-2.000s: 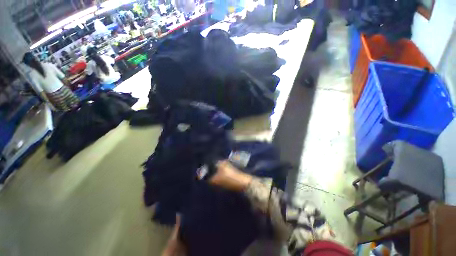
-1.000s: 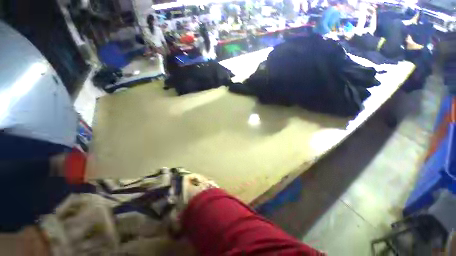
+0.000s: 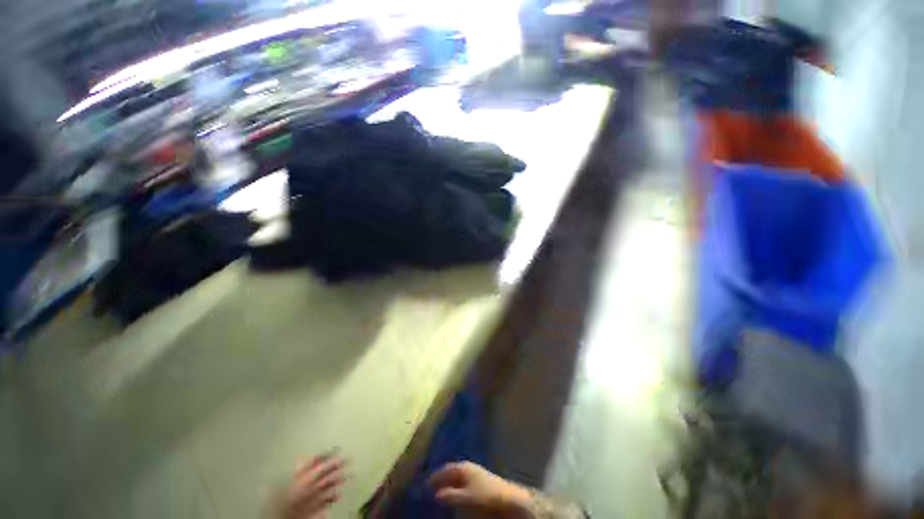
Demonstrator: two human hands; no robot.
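A large heap of dark garments lies on the long pale worktable, in the upper middle of the view. A smaller dark garment bundle lies on the table's left side. My left hand is at the bottom edge over the table, blurred, with fingers spread and nothing in it. My right hand is just right of it, beside the table's edge, with fingers loosely curved and nothing visible in it. Neither hand touches the heaps.
A blue bin stands on the right, with an orange bin behind it. A grey chair is in front of them. Dark cloth is piled at the far right. Blurred sewing lines are at the back left.
The view has swung back to the right. The garments handled two seconds ago are out of view. Both hands now show empty at the bottom edge; the large heap stays on the table.
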